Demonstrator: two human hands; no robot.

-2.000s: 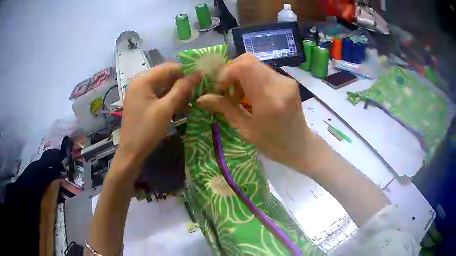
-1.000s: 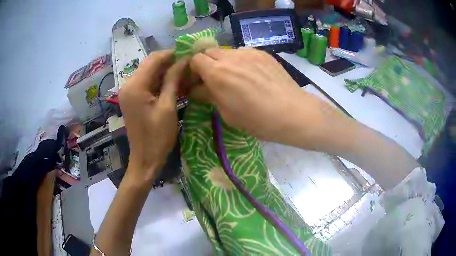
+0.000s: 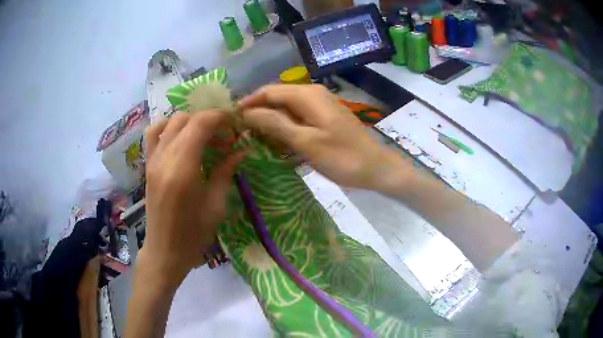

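The green floral bag body (image 3: 264, 264) hangs from my hands down to the bottom edge of the view, with purple binding (image 3: 281, 259) running along it. My left hand (image 3: 188, 178) grips its upper part from the left. My right hand (image 3: 314, 132) has its fingertips closed on the same part from the right. A green and cream end of the cloth (image 3: 201, 91) sticks up above the fingers. The fingertips are blurred, and the cloth between them is partly hidden.
The machine head (image 3: 164, 76) is mostly hidden behind my left hand. A control panel (image 3: 344, 38) stands behind. Thread cones (image 3: 418, 51), a phone (image 3: 448, 70) and another green floral piece (image 3: 539, 99) lie right. A dark pile (image 3: 66, 270) is at left on a board.
Both hands and the top of the bag body have shifted left in the view. My right hand has drawn back a little from my left, and more of the cloth end shows above the fingers.
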